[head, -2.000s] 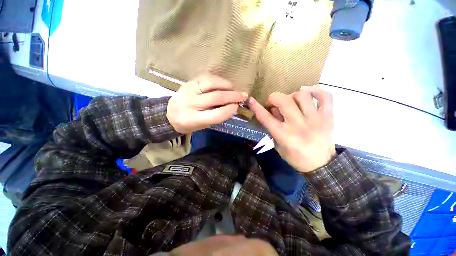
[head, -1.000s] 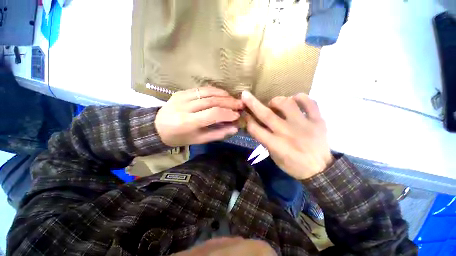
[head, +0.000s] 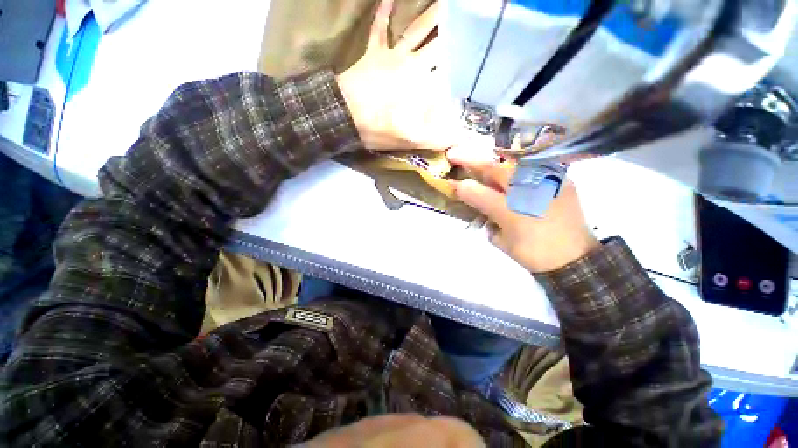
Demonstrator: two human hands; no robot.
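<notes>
The tan garment panel (head: 313, 37) lies on the white table, its lower edge folded and bunched beneath the machine head (head: 560, 79). A pale-toothed zipper (head: 415, 161) shows at that edge. My left hand (head: 395, 92) lies spread on the panel, fingers pointing up and away. My right hand (head: 542, 229) pinches the panel's edge near the needle area, partly behind the grey-blue translucent block (head: 535, 188). The needle tip is too blurred to make out. Thread snips are not visible.
A black phone (head: 742, 254) with a red button lies on the table at right. A round grey fitting (head: 739, 171) hangs above it. The table's grey ruler-like front edge (head: 394, 287) runs before my lap. Tan cloth (head: 249, 293) hangs below it.
The view has shifted and the machine head now fills the upper right. The panel's edge has moved from the table's front edge to under the head. My left hand has gone from pinching to spread flat.
</notes>
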